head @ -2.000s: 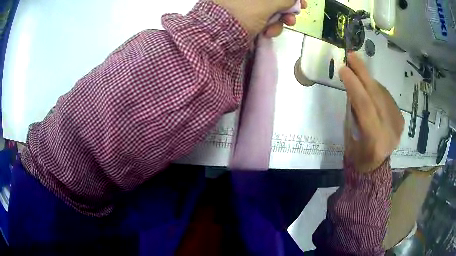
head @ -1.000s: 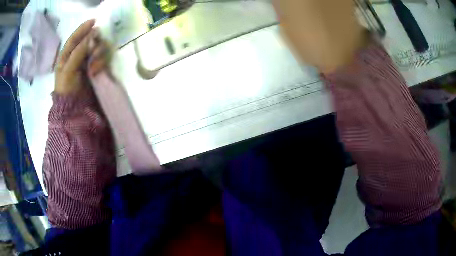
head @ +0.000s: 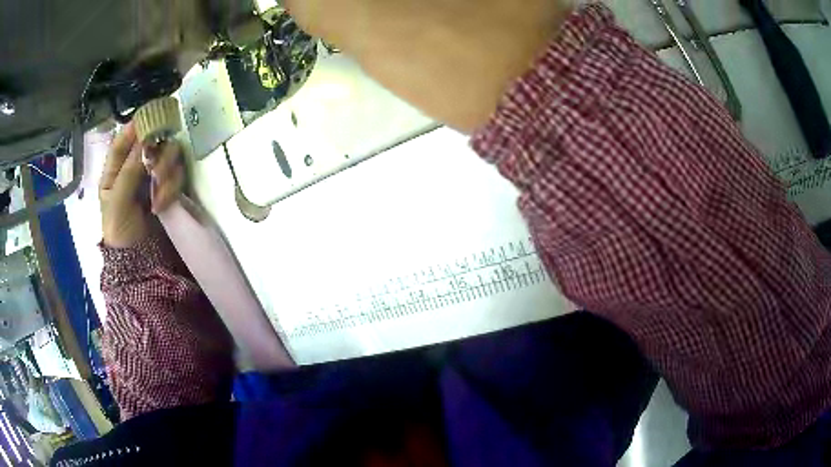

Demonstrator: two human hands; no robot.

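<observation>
My left hand holds a pale pink-lilac cloth strip, which hangs down to the table's front edge. Its fingertips are just below a ribbed brass-coloured cylinder; whether they touch it is unclear. My right hand reaches across the top, blurred; its fingers are cut off by the top edge, so any held thing is hidden. The opened hook area shows dark and shiny metal, beside a small silver plate and the off-white machine bed.
The dark machine head fills the upper left. A dark-handled screwdriver and slim silver tools lie at upper right. The white table has a printed ruler near its front edge. Blue storage stands at far left.
The view has shifted and the machine head now shows at upper left. My left hand, still with the strip, is by the ribbed cylinder. My right arm has moved from the hook area, now reaching across the top.
</observation>
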